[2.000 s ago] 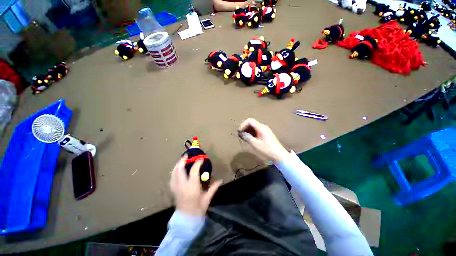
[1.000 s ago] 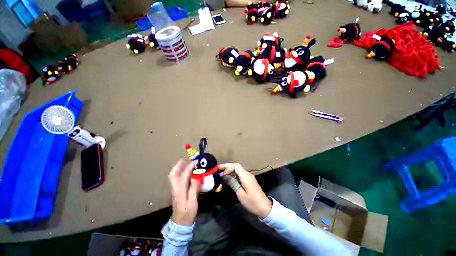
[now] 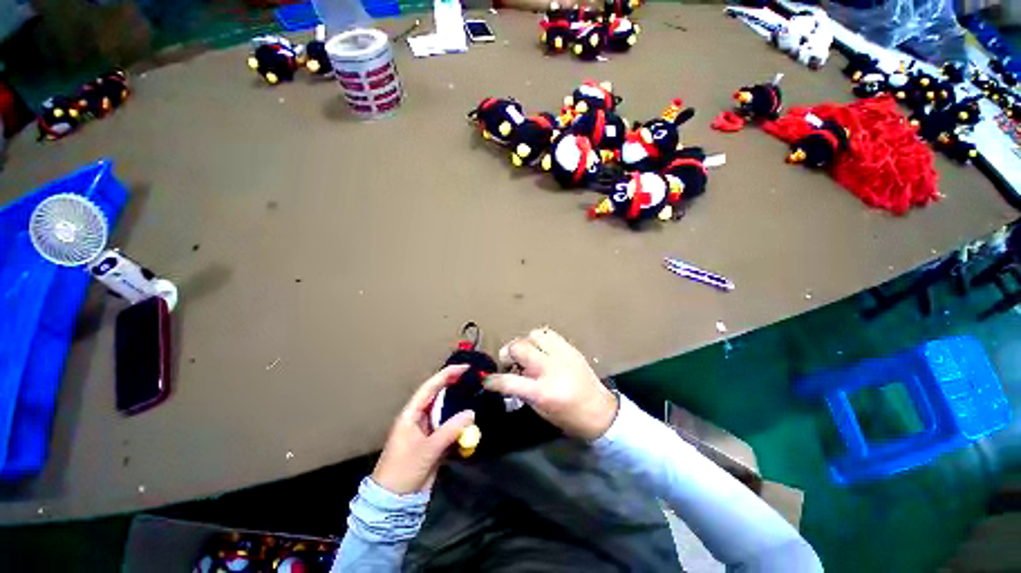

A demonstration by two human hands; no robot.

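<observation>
A black plush penguin (image 3: pixel 461 388) is held at the table's front edge, tilted, with its yellow feet toward me and its black loop pointing away. My left hand (image 3: pixel 417 434) grips it from the left. My right hand (image 3: pixel 551 381) is at its right side, thumb and fingertips pinched close to the red scarf. A needle or thread cannot be made out. A white label shows below the right fingertips. Several finished-looking penguins (image 3: pixel 577 155) lie in a pile mid-table.
At left are a blue tray (image 3: pixel 31 369), a white fan (image 3: pixel 69 229) and a phone (image 3: pixel 142 354). A slim white-purple tool (image 3: pixel 698 274) lies right. Beyond are a patterned tub (image 3: pixel 367 76) and red strips (image 3: pixel 884 157). A blue stool (image 3: pixel 912 409) and cartons (image 3: pixel 168 545) are below the table.
The right hand came in from the right to the penguin. The penguin was then turned, so its face and white belly are now less visible. The camera view shifted slightly.
</observation>
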